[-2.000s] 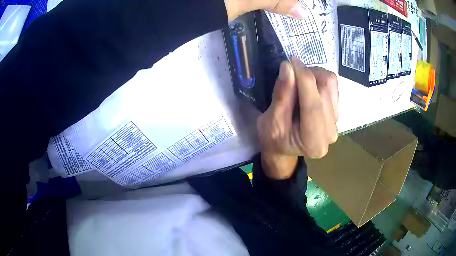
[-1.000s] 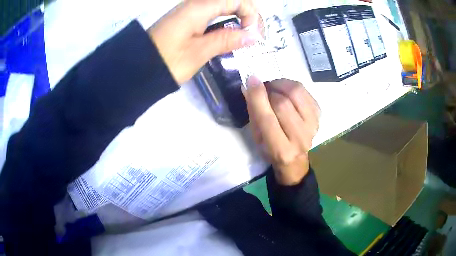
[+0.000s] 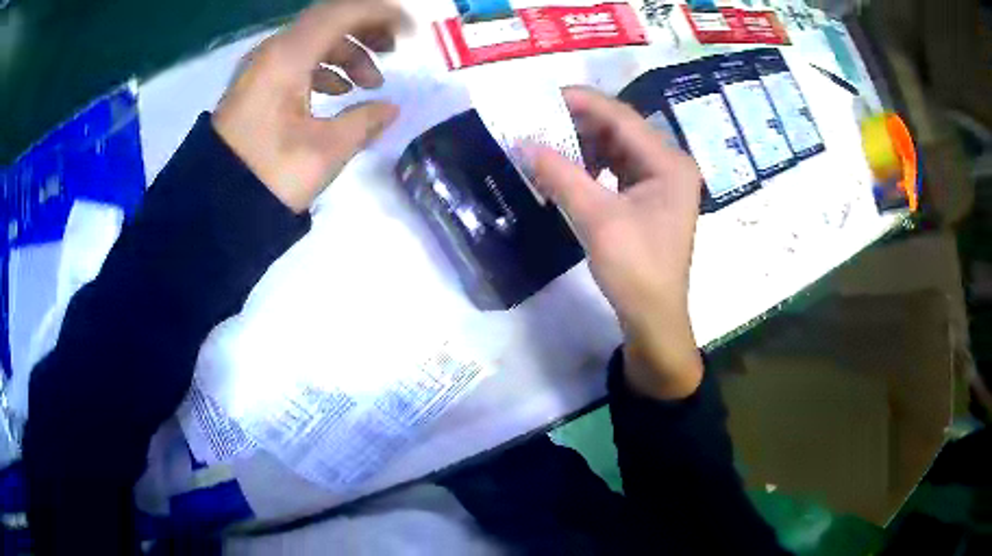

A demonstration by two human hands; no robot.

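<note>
A black glossy product box (image 3: 490, 212) lies on the white work surface between my hands. My left hand (image 3: 315, 103) is raised at the upper left of the box, fingers apart and holding nothing. My right hand (image 3: 631, 196) is at the box's right side and pinches a small white printed label (image 3: 544, 136) between thumb and fingers. The label is over the box's upper right edge; whether it touches the box cannot be told. Printed label sheets (image 3: 337, 424) lie near the front edge, blurred.
Several black boxes with white labels (image 3: 713, 136) stand in a row at the right. An orange-yellow round object (image 3: 892, 163) is at the right table edge. An open brown carton (image 3: 838, 402) is below the table. White strips (image 3: 82, 272) lie on the blue area at left.
My left hand has let go of the label and moved away to the left. My right hand keeps the label. The view has shifted, and more of the red printed area shows at the top.
</note>
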